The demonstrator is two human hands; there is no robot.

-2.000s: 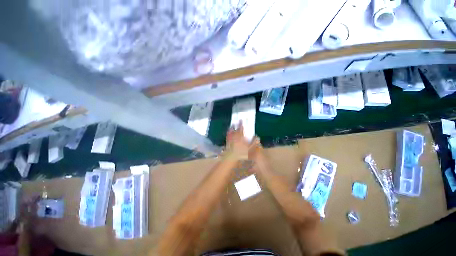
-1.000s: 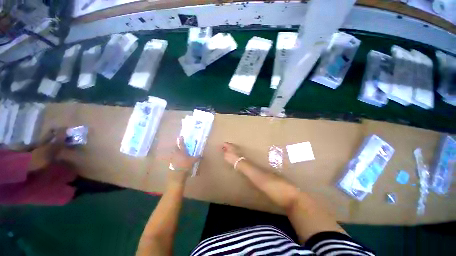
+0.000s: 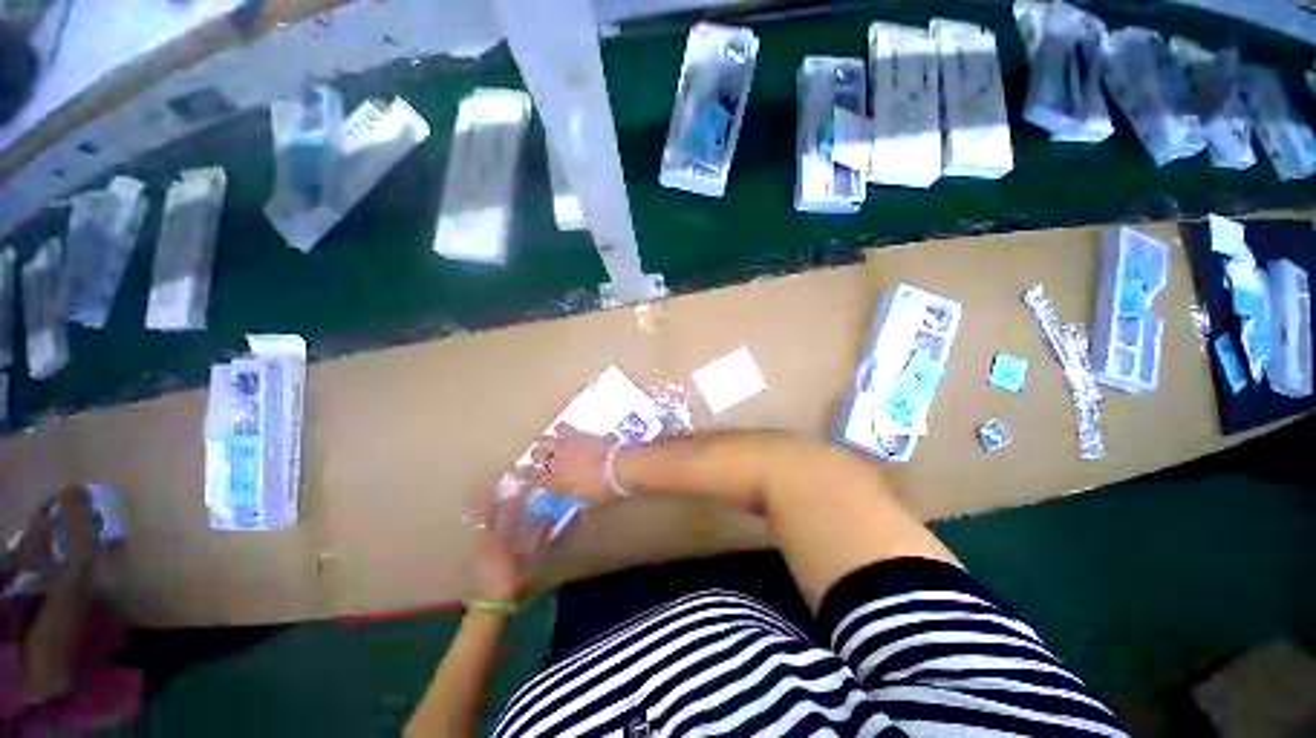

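A filled pack point(image 3: 625, 402) with white, dark and light blue contents lies slanted on the cardboard-covered bench in front of me. My right hand point(image 3: 573, 464) lies over its middle, fingers pointing left. My left hand point(image 3: 505, 545) is at its lower left end, by a light blue piece point(image 3: 550, 505). Both hands hold the pack and hide part of it. A blank white square point(image 3: 729, 381) lies to its upper right, with crumpled clear tape point(image 3: 671, 410) between them.
Another filled pack point(image 3: 256, 440) lies left, and one point(image 3: 902, 372) right. Further right are a blue square point(image 3: 1007, 372), a small wrapped piece point(image 3: 992, 434), a clear strip point(image 3: 1071, 378) and a compartment tray point(image 3: 1133, 310). A green conveyor point(image 3: 390, 274) carries packs below a grey support point(image 3: 580, 130). Another person's hand point(image 3: 61, 541) is far left.
The pack that stood left of my right hand a second ago is now slanted in front of me with both hands on it. My right hand has moved onto it. The view has shifted.
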